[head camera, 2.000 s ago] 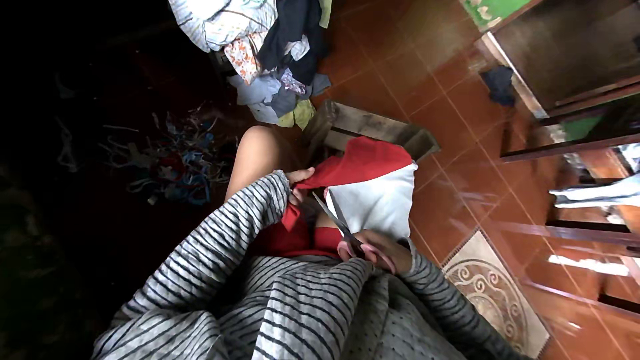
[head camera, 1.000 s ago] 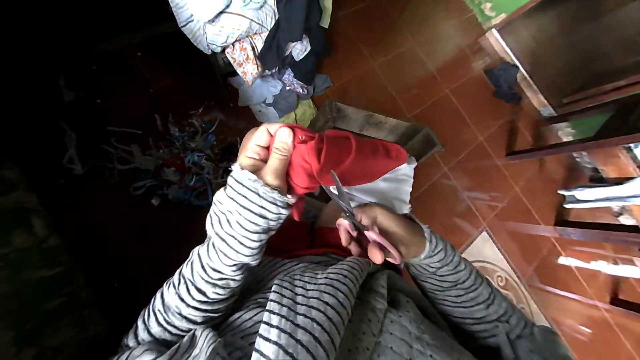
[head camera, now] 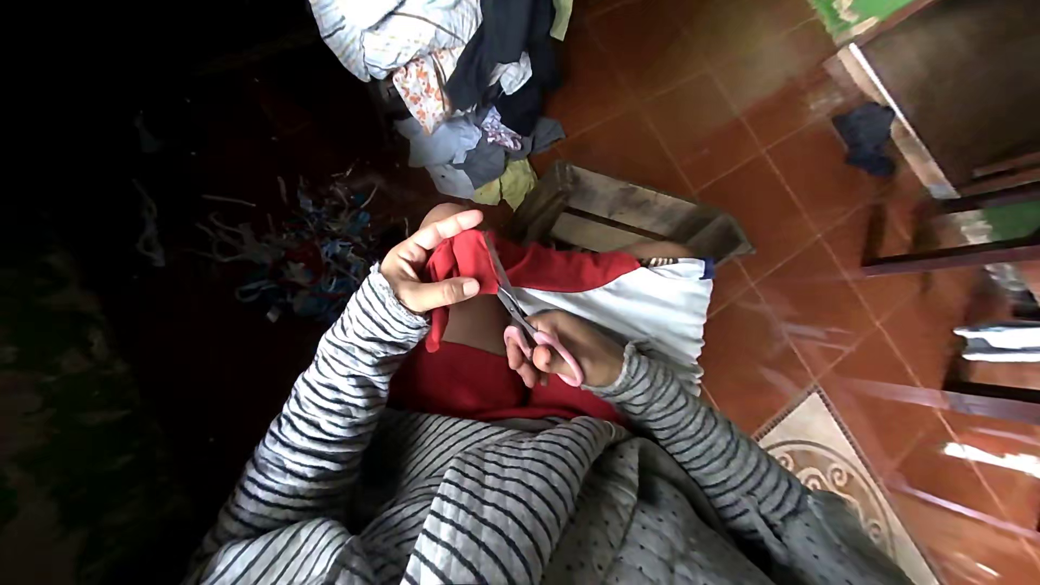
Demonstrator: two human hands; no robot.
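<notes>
My left hand (head camera: pixel 426 268) holds a fold of red cloth (head camera: pixel 465 258) between its thumb and fingers, above my bare knee. The red cloth joins a white cloth (head camera: pixel 642 313) with a wavy edge, which lies over my leg toward the right. In my right hand (head camera: pixel 573 345) is a pair of scissors (head camera: pixel 513 302) with pink handles, fingers through the loops. Its blades point up and left and lie against the red cloth beside my left fingertips. Whether the blades are fully closed is hard to tell.
A wooden crate (head camera: pixel 634 207) stands just beyond my knees. Behind it to the left is a heap of clothes and cloth (head camera: pixel 455 89). Thin fabric scraps (head camera: pixel 317 244) lie on the dark floor at left. Wooden furniture (head camera: pixel 959 252) and a dark cloth (head camera: pixel 865 138) are at right.
My left hand has turned from a closed grip on the bunched red cloth to a spread pinch. The scissors have come up to the red cloth near its fingers. More of the white cloth shows.
</notes>
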